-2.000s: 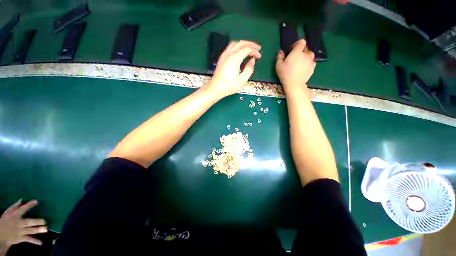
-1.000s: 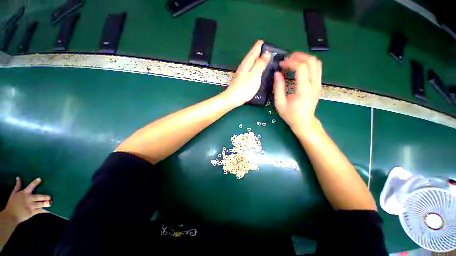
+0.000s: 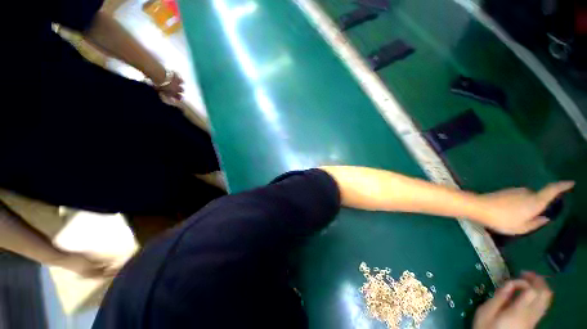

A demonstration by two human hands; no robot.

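Observation:
My left hand (image 3: 518, 211) is over the green conveyor belt. Parts of a black device (image 3: 555, 207) show between and beyond its fingers; whether the hand grips it is unclear. My right hand (image 3: 515, 303) is at the bottom edge, partly cut off, with fingers bent beside the rail; I cannot tell if it holds a ring. Another black device (image 3: 562, 247) lies on the belt between the hands, farther out. The pile of small pale rings (image 3: 396, 297) lies on the green bench, with a few loose rings between it and my right hand.
The speckled rail (image 3: 402, 122) runs between the bench (image 3: 257, 103) and belt. Several black devices lie on the belt, one (image 3: 456, 130) near the rail. A person in dark clothing (image 3: 96, 128) stands at the left, hands visible. A brown carton (image 3: 80, 283) is at the lower left.
The view has swung left and tilted, and the fan is out of frame. My hands have separated from around the device they had over the rail; my left hand now reaches out over the belt.

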